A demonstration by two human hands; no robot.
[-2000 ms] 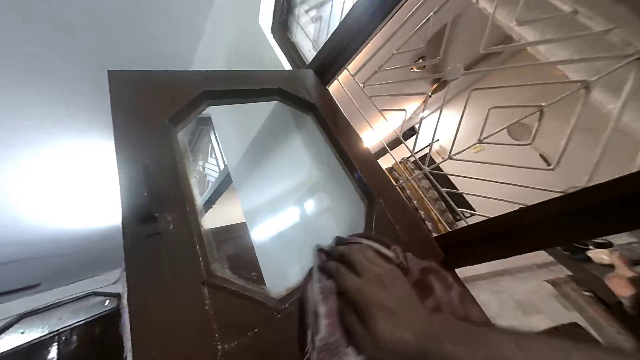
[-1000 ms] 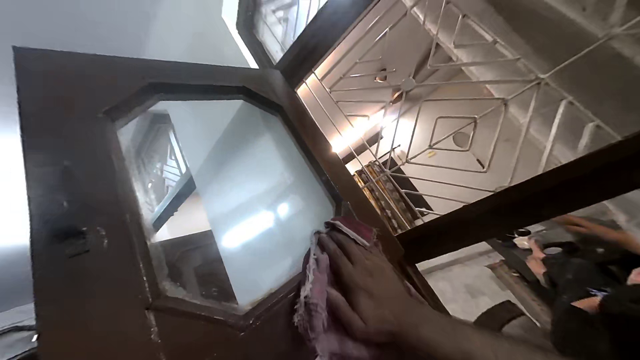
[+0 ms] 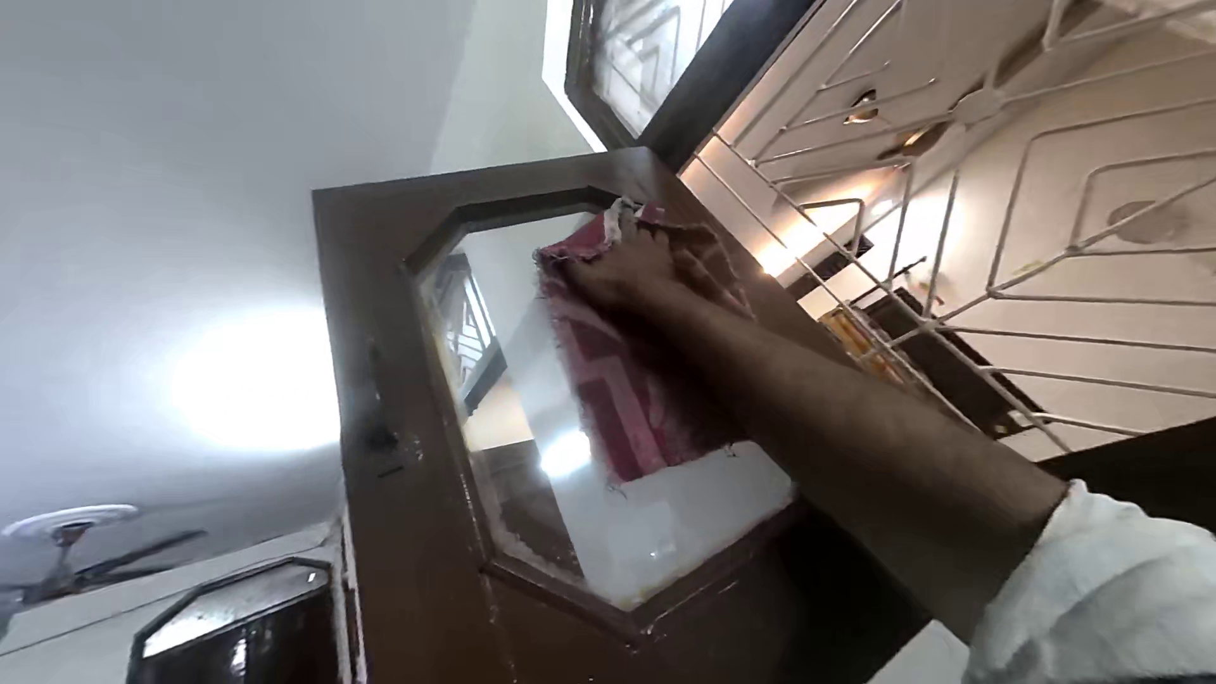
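My right hand [image 3: 632,266] grips a frayed red and pink cloth [image 3: 617,380] against the upper right part of an octagonal glass pane [image 3: 532,342]. The cloth hangs down over the glass from my fingers. A dark brown wooden door or shutter leaf [image 3: 389,532] frames the pane. The pane shows reflections of a light and a grille. My left hand is not in view.
A white metal grille [image 3: 959,328] fills the window opening on the right, beside a dark wooden frame [image 3: 727,71]. Another octagonal pane [image 3: 655,47] is above. A ceiling fan [image 3: 71,541] and a second dark panel [image 3: 247,636] show at lower left.
My right hand has moved from the pane's lower right corner up to its upper right part, with the cloth in it. The cloth now hangs more spread out over the glass.
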